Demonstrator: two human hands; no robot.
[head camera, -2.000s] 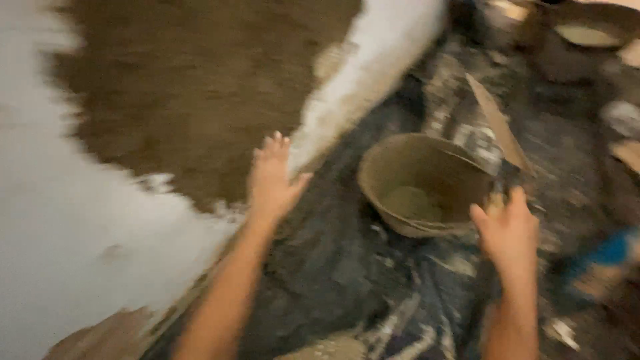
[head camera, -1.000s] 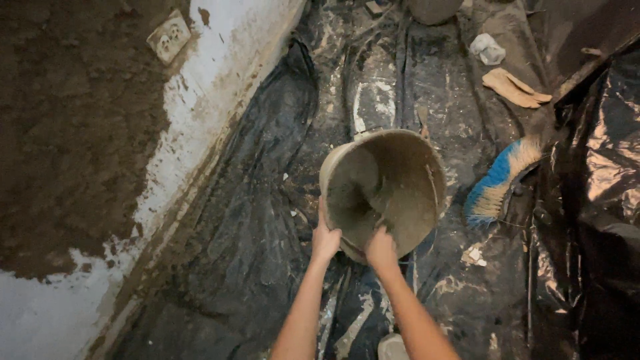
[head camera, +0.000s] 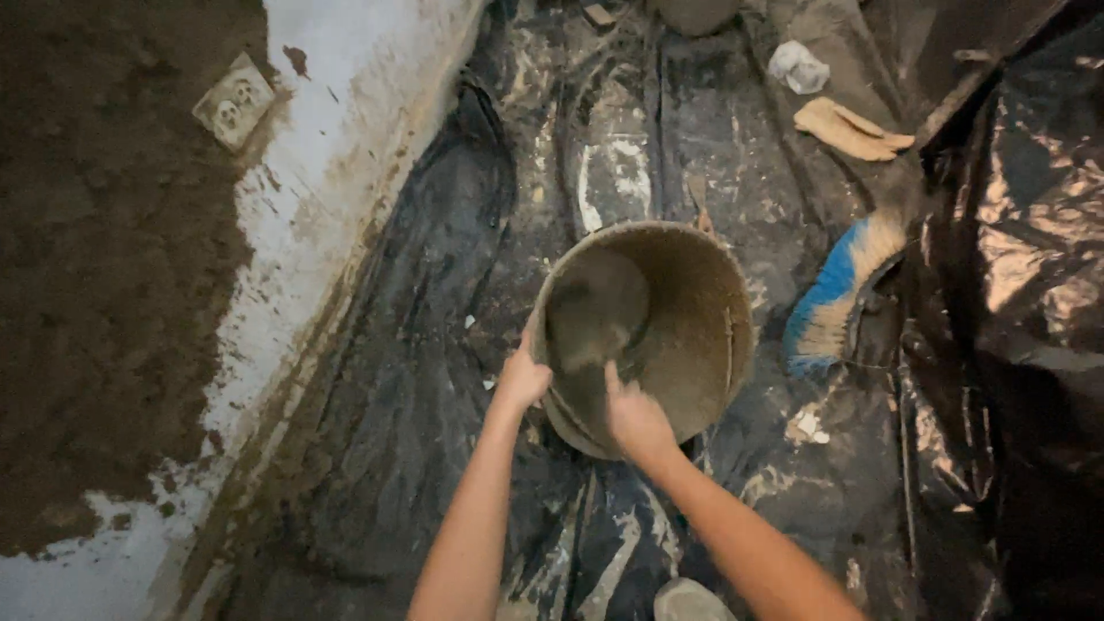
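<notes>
A mortar-stained bucket (head camera: 690, 379) stands tilted on the black plastic sheet, its mouth facing me. My left hand (head camera: 523, 378) is closed on the left side of its rim. Over the bucket's near edge is my right hand (head camera: 638, 418), blurred, with its index finger stretched toward the inside. Whether this hand holds a tool cannot be made out. Grey wet material (head camera: 595, 319) lies deep in the bucket. At the left, brown plaster (head camera: 112, 285) covers part of the white wall (head camera: 319, 112), around a dirty double wall socket (head camera: 235, 102).
Right of the bucket lies a blue and beige bristle brush (head camera: 841, 293). Beyond it are a tan work glove (head camera: 849, 129) and a crumpled white lump (head camera: 799, 67). Wrinkled black plastic sheeting (head camera: 414, 414) covers the floor. A shoe tip (head camera: 690, 601) shows at the bottom edge.
The pointed blade seen in my right hand two seconds ago no longer shows. My left hand has left the wall side and taken hold of the bucket rim. The view has swung strongly.
</notes>
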